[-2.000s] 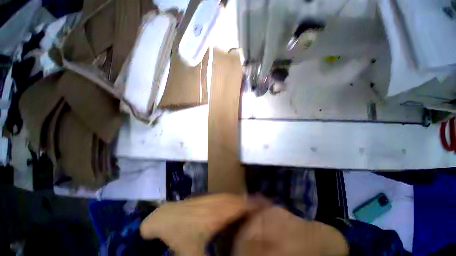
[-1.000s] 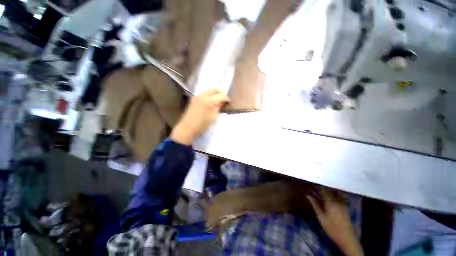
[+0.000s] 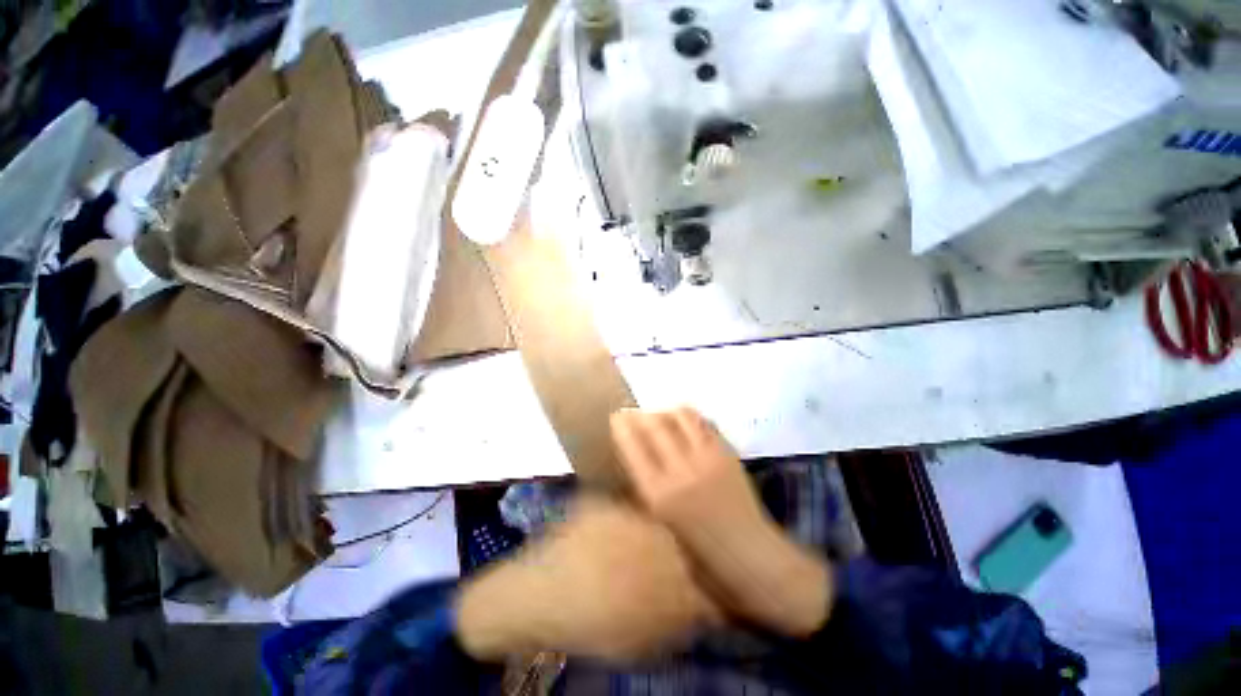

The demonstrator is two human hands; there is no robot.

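A brown fabric band (image 3: 565,333) lies on the white table left of the presser foot (image 3: 663,269) and runs down over the front edge to my hands. My right hand (image 3: 687,476) is on the band's near end, fingers bent over it. My left hand (image 3: 585,578) is blurred, lower and just left of the right one, close against it. Its fingers are hidden or smeared, so its hold cannot be told. The upper part of the band passes by the white oval device (image 3: 500,170).
Brown cut pieces (image 3: 225,422) are piled at the left, beside a white flat piece (image 3: 388,252). White sheets (image 3: 1014,95) drape over the machine arm. Red-handled scissors (image 3: 1188,313) lie at the right end of the table. A teal phone (image 3: 1023,547) lies lower right.
My left hand has come back from the pile to the front of my lap. The brown band, on my lap a second ago, now lies on the table, with my right hand raised to its near end.
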